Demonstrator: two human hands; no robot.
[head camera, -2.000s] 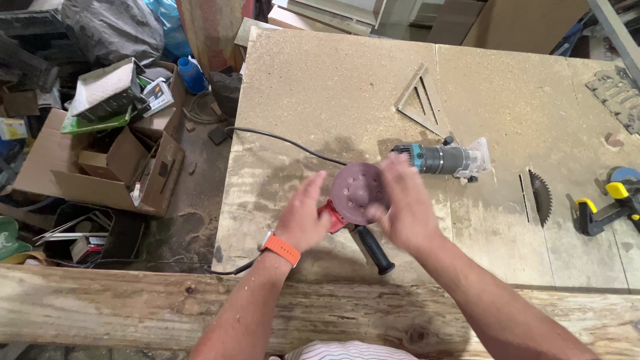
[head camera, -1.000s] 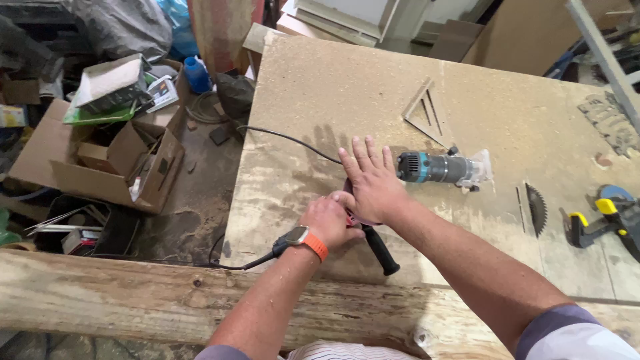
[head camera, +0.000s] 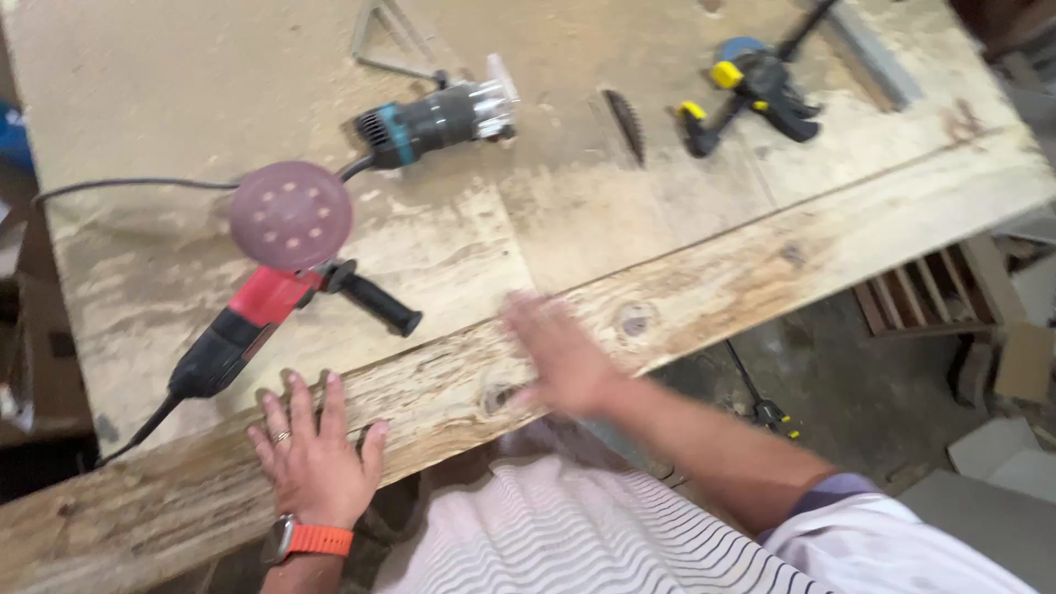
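Observation:
My left hand (head camera: 318, 458) lies with spread fingers on a rough wooden plank (head camera: 709, 285) along the near edge of the workbench. My right hand (head camera: 561, 355), blurred, is over the same plank farther right, palm down and holding nothing. Just beyond my left hand rests a red and black angle grinder (head camera: 268, 301), its purple sanding disc (head camera: 291, 216) facing up and its black side handle (head camera: 379, 303) pointing right. Neither hand touches it. Behind it lies a trim router (head camera: 437, 120) with a teal band and a clear base.
A saw blade (head camera: 624, 128) sticks up through a slot in the plywood top (head camera: 594, 210). Black and yellow clamps (head camera: 763, 95) lie to its right. A metal triangle square (head camera: 396, 41) sits behind the router. A power cord (head camera: 140, 183) crosses the top's left side.
Both hands have left the grinder and its disc and are now at the plank, the right one farther right. The view has shifted and turned toward the near edge.

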